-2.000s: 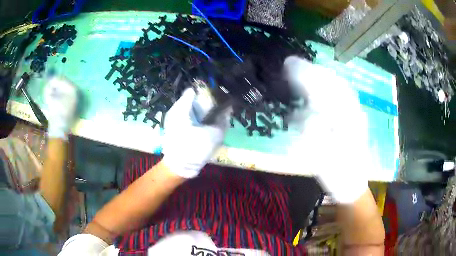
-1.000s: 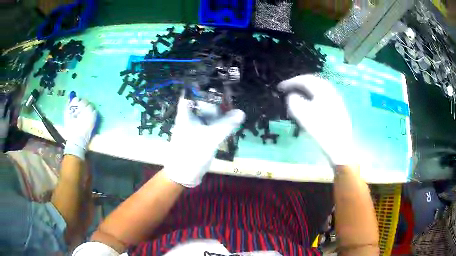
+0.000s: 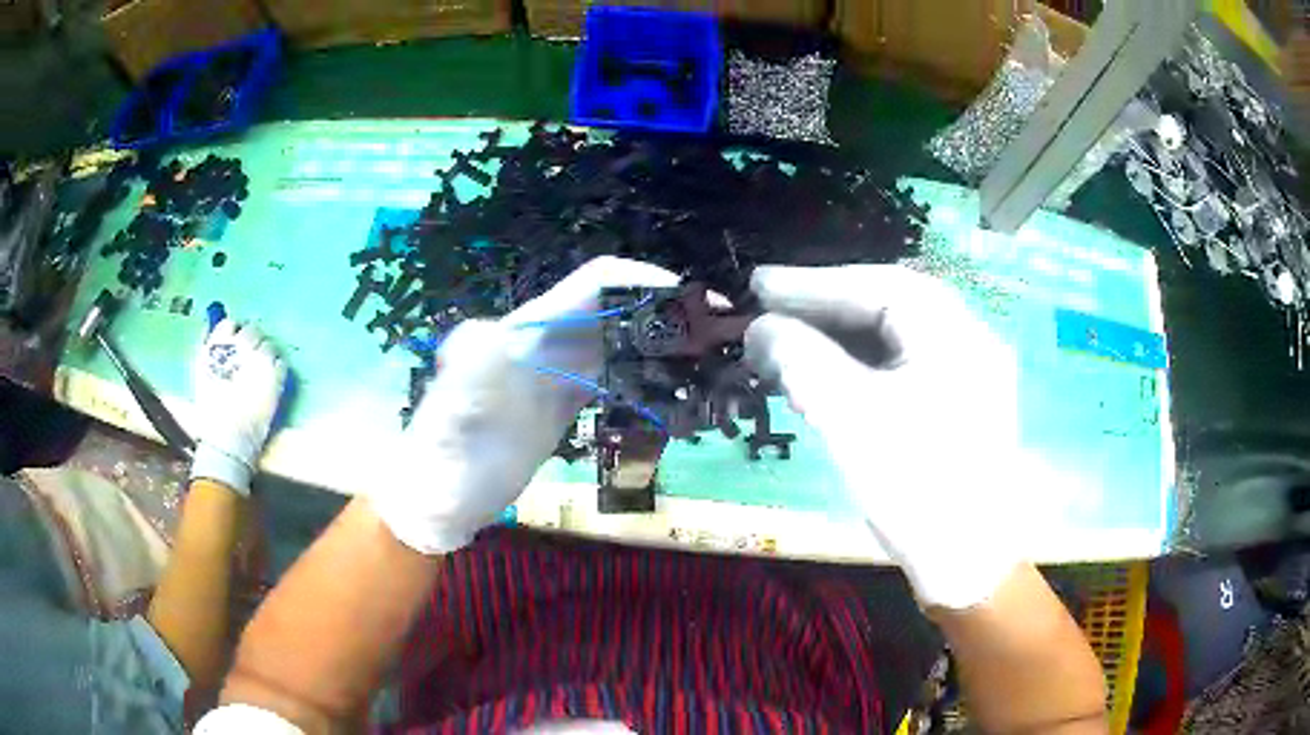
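A black unit (image 3: 664, 342) with thin blue wires is held over the near side of the black plastic pieces (image 3: 532, 201), which are heaped on the turquoise board (image 3: 345, 172). My left hand (image 3: 503, 409), in a white glove, holds the unit from the left, with the wires running across its fingers. My right hand (image 3: 905, 409), also gloved, is at the unit's right side with thumb and forefinger close together; whether a small part is between them cannot be told. A dark block (image 3: 628, 471) lies at the board's front edge below the unit.
A neighbour's gloved hand (image 3: 237, 395) rests at the left beside a long dark tool (image 3: 137, 376). A blue bin (image 3: 647, 72) and a heap of small metal parts (image 3: 780, 98) stand behind. A grey post (image 3: 1070, 122) rises at the right. A yellow crate (image 3: 1109, 632) is low right.
My left hand has turned and now holds the unit upright from the left. My right hand has moved left to the unit. The view has tilted up, showing more boxes behind.
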